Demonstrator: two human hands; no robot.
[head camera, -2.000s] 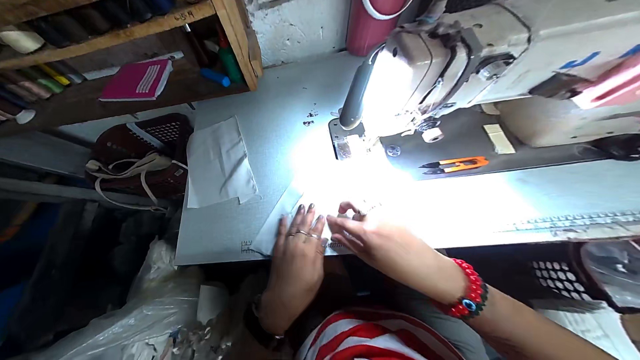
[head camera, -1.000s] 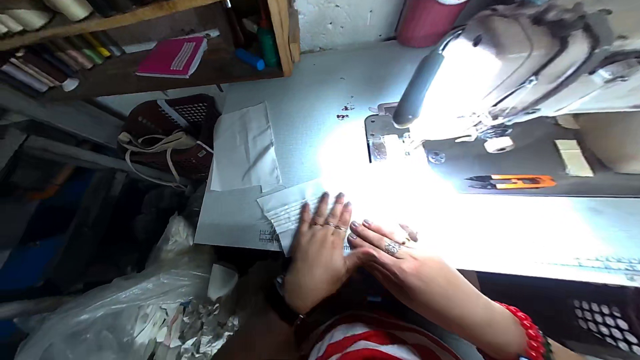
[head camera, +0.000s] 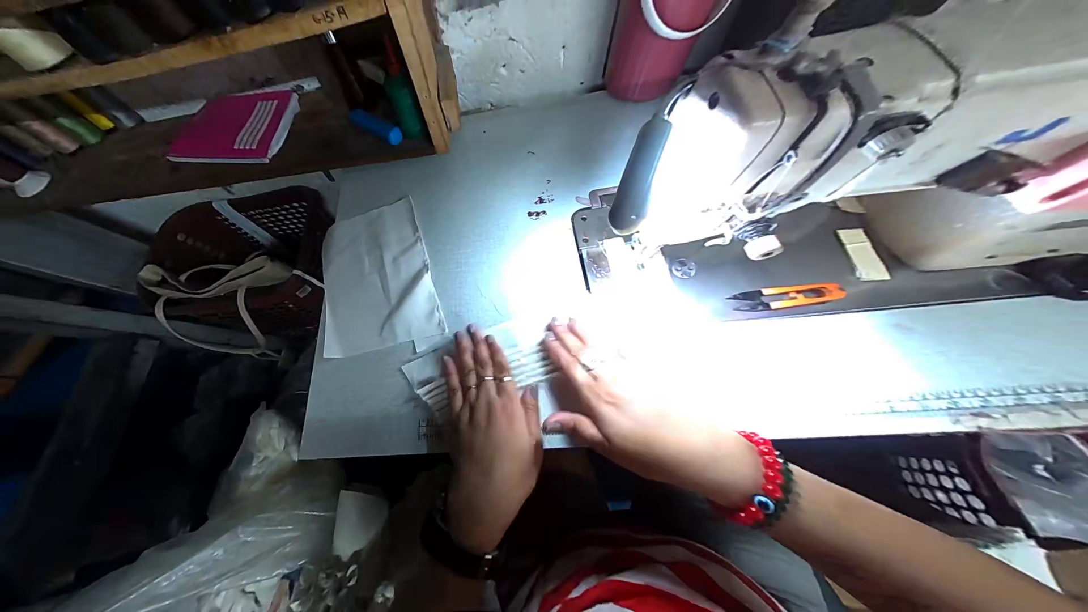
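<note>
A strip of pale pleated fabric (head camera: 529, 361) lies on the table near its front edge, left of and in front of the sewing machine (head camera: 739, 127). My left hand (head camera: 493, 408) rests flat on the strip's left part, fingers slightly apart. Pressed on the same fabric further right is my right hand (head camera: 608, 395), thumb spread from the fingers. Neither hand grips anything. Glare from the machine's lamp (head camera: 639, 174) hides the fabric's right end. A flat piece of white cloth (head camera: 380, 280) lies to the left, behind my left hand.
Orange thread snips (head camera: 790, 296) lie on the machine bed beside a bobbin (head camera: 682, 268). Behind the machine's head stands a pink container (head camera: 659, 51). A wooden shelf (head camera: 204, 47) holds thread spools and a pink notebook (head camera: 236, 126). A dark basket (head camera: 246, 246) stands left of the table (head camera: 365, 429).
Both hands have flattened onto the fabric; two seconds ago my right hand's fingers were bent over it. The pleats now show between the hands. The view has shifted somewhat.
</note>
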